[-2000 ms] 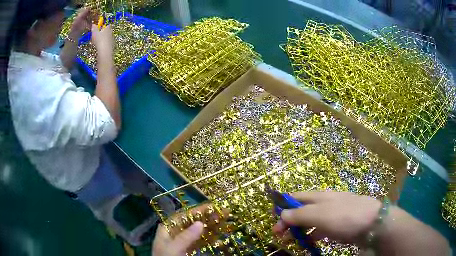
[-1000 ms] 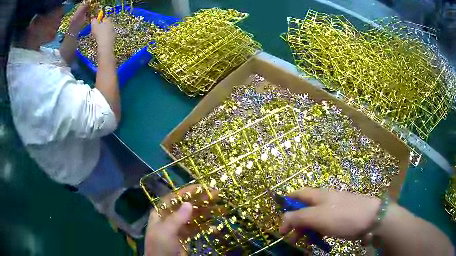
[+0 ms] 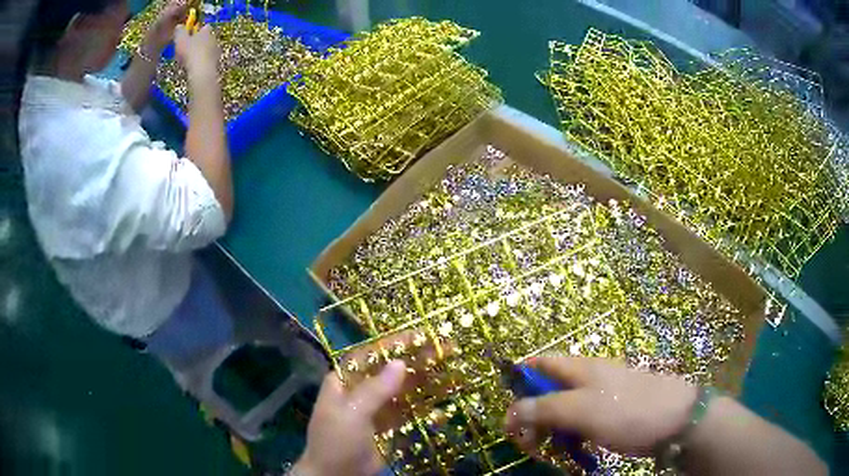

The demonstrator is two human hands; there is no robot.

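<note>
My left hand (image 3: 358, 409) grips the left end of a gold sprue frame (image 3: 461, 321), thumb on top. Rows of small shiny parts sit between its bars. The frame is held tilted over a brown cardboard box (image 3: 549, 153). My right hand (image 3: 596, 404) holds side cutters (image 3: 540, 381) with blue handles; their dark jaws are at the frame's lower middle. Whether the jaws are open or closed cannot be told. Loose gold and silvery parts (image 3: 689, 316) fill the box under the frame.
Stacked gold frames (image 3: 391, 93) lie beyond the box. A looser heap of frames (image 3: 698, 149) lies at the back right. A blue bin (image 3: 251, 130) of parts stands at the upper left, beside a seated person in a white shirt (image 3: 112, 204) holding orange-handled cutters (image 3: 192, 20).
The frame has been tilted and turned, so more of its grid faces the camera. In the last second, my left hand and the frame have shifted right in the picture. Both hands keep their hold.
</note>
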